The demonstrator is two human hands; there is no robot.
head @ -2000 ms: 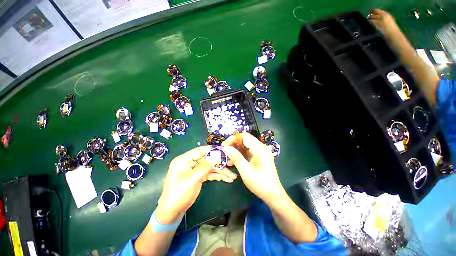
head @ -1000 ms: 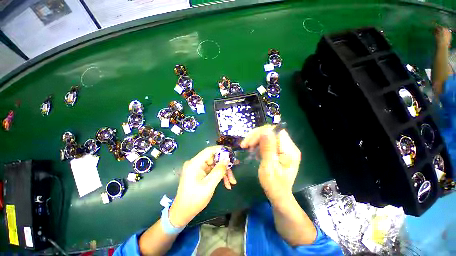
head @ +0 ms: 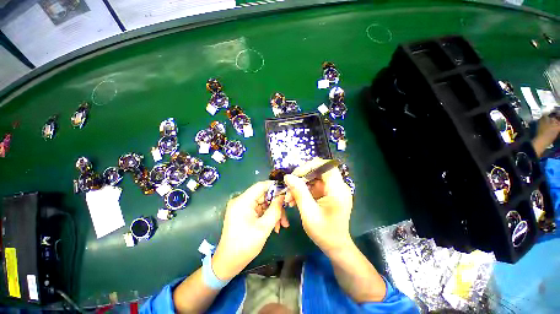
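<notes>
My left hand holds a small round watch-like unit by its rim, just below the black parts tray. My right hand holds a slim metallic tool, likely tweezers, slanting up to the right, with its fingers at the unit. The tool's tip is hidden by the fingers. The black tray holds many tiny white-lilac pieces. Several similar round units with copper parts and white tabs lie clustered on the green surface to the left.
A large black compartment rack with round units stands at right. Crumpled clear bags lie at lower right. A white paper slip and a black box are at left. Another person's hand shows at the right edge.
My right hand has moved left from beside the tray to the unit and now meets my left hand. The tool shows clearly now. The other person's hand has moved down.
</notes>
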